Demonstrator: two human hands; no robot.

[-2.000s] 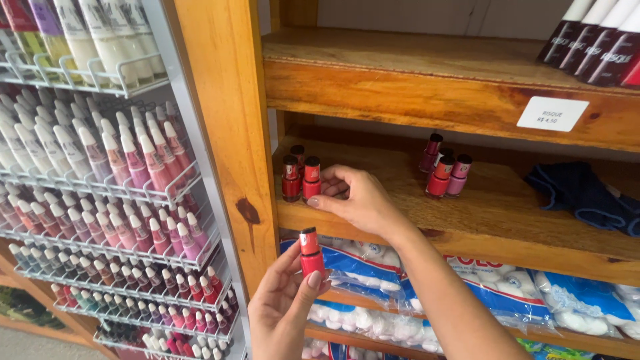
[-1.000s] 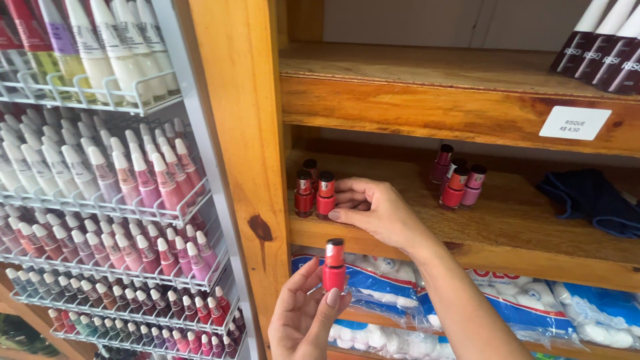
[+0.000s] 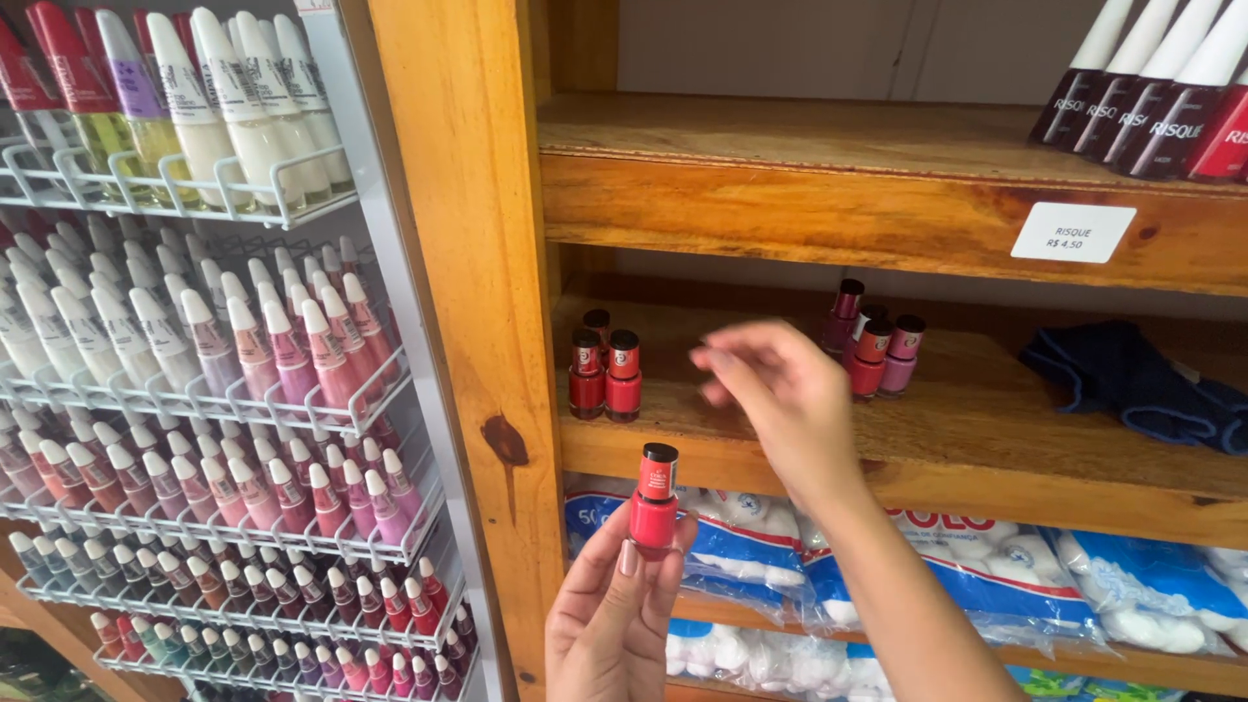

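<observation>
Upright between the fingertips of my left hand (image 3: 619, 595) is a red nail polish bottle (image 3: 654, 497) with a black-topped cap, in front of the shelf edge. My right hand (image 3: 780, 390), slightly blurred, is raised over the middle wooden shelf (image 3: 936, 409) with fingers apart and nothing in them. To its left, red nail polish bottles (image 3: 623, 378) stand grouped beside the shelf's upright post. Beyond it on the right stands another group, with a coral-red bottle (image 3: 868, 361) and a pink bottle (image 3: 903, 357), partly overlapping others.
A white wire rack (image 3: 292, 409) holds rows of nail polishes at left. Dark Risqué bottles (image 3: 1160, 117) stand on the upper shelf (image 3: 780, 136). A dark blue cloth (image 3: 1141, 380) lies at right. Bags of cotton balls (image 3: 975, 565) fill the shelf below.
My right hand has let go of a red bottle in the left group and moved right, away from it. My left hand still holds its red bottle.
</observation>
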